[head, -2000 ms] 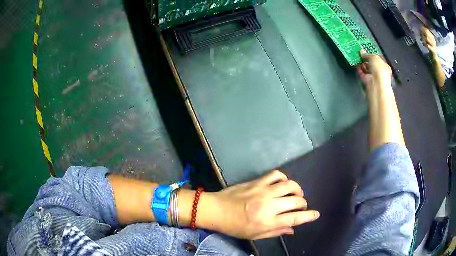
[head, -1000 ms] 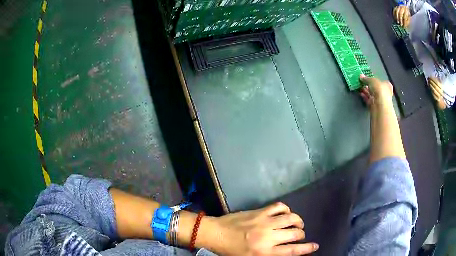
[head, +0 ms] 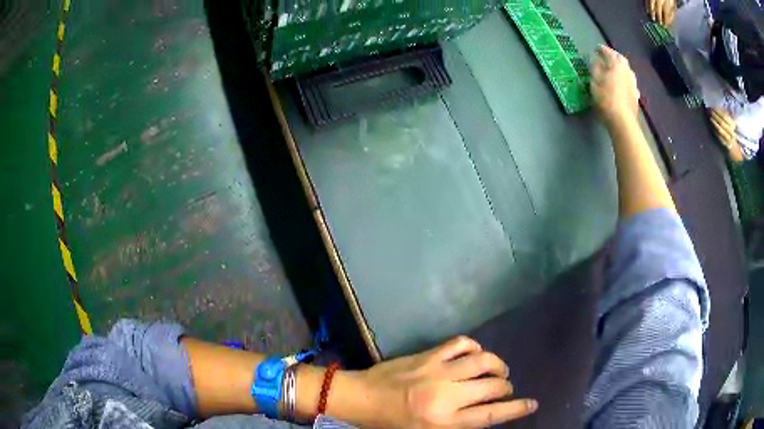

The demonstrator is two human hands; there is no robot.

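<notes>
A bright green PCB panel (head: 549, 52) lies on the grey-green bench top (head: 402, 218) at the upper right. My right hand (head: 614, 84) is beside the panel's near end, over its right edge; its fingertips are blurred, and I cannot tell whether they grip the panel. My left hand (head: 456, 387) rests palm down at the bottom centre over the black mat (head: 536, 343), fingers a little apart and holding nothing. A blue wrist strap (head: 268, 383) and a red bead bracelet (head: 327, 389) are on my left wrist.
A rack of green boards (head: 360, 29) with a black frame (head: 373, 84) stands at the bench's far left. The bench's left edge (head: 314, 205) borders a green floor with yellow-black tape (head: 60, 226). Another person's hand (head: 727, 131) and a dark strip (head: 673, 67) are at the right.
My right hand has moved from the panel's near corner to farther up along its right side. My left hand stays at the bottom centre. The view has shifted slightly.
</notes>
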